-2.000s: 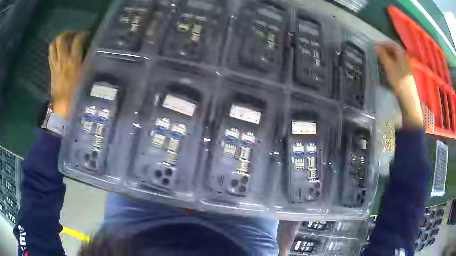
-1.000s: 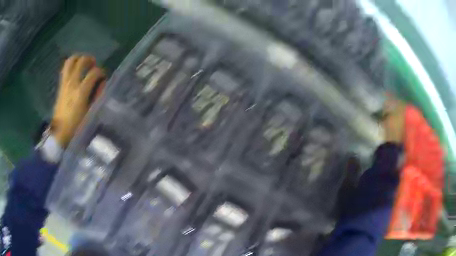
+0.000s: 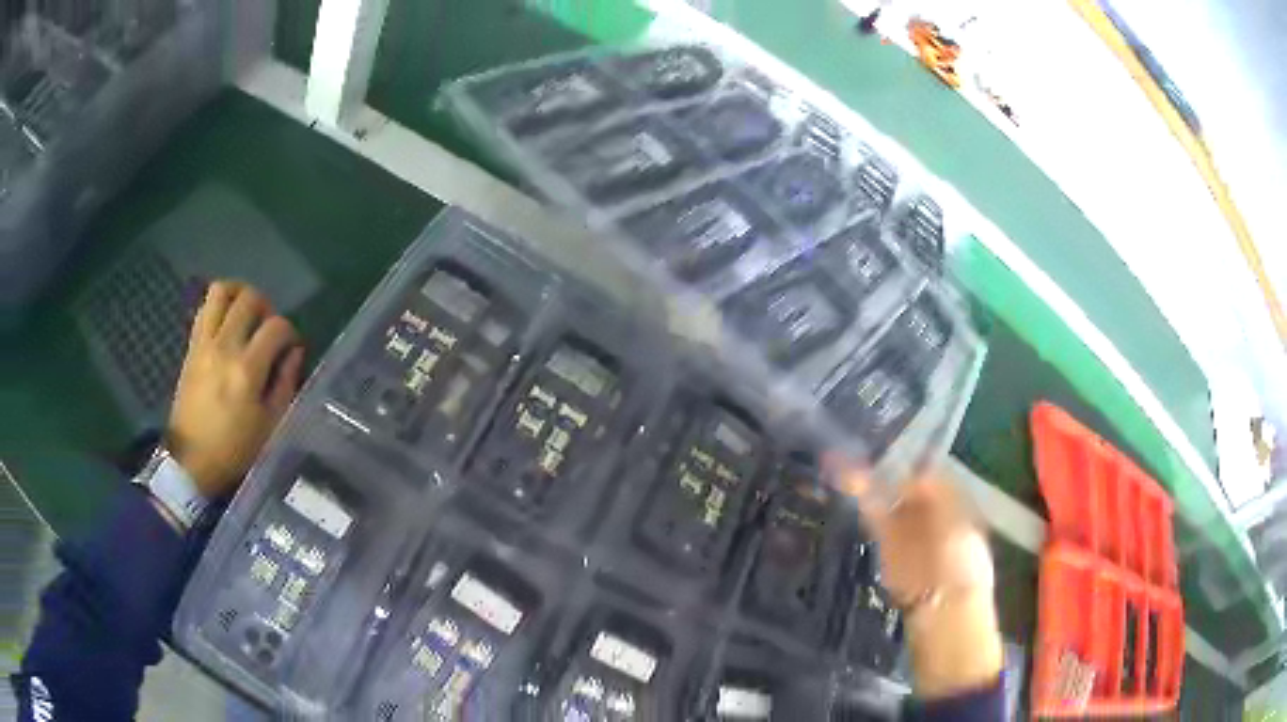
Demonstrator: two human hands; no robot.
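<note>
A clear blister tray holds black phone bodies in two rows, its near side cut off by the lower edge. A phone body with metal card slots lies in its far row. My left hand is at the tray's left edge, fingers curled; whether it grips anything is unclear. A clear sheet with rows of small dark dots lies on the green mat beside it. My right hand is blurred, over the right part of the tray, near a second tray's near corner; its fingertips are unclear.
A second clear tray of phone bodies lies beyond the working tray, across a whitish rail. A red-orange divided bin is at the right. A white post stands at the upper left. Small orange things lie at the top right.
The view has swung right and up, so the trays sit lower and the far tray shows. My right hand has left the tray's right side near the bin and is over the tray.
</note>
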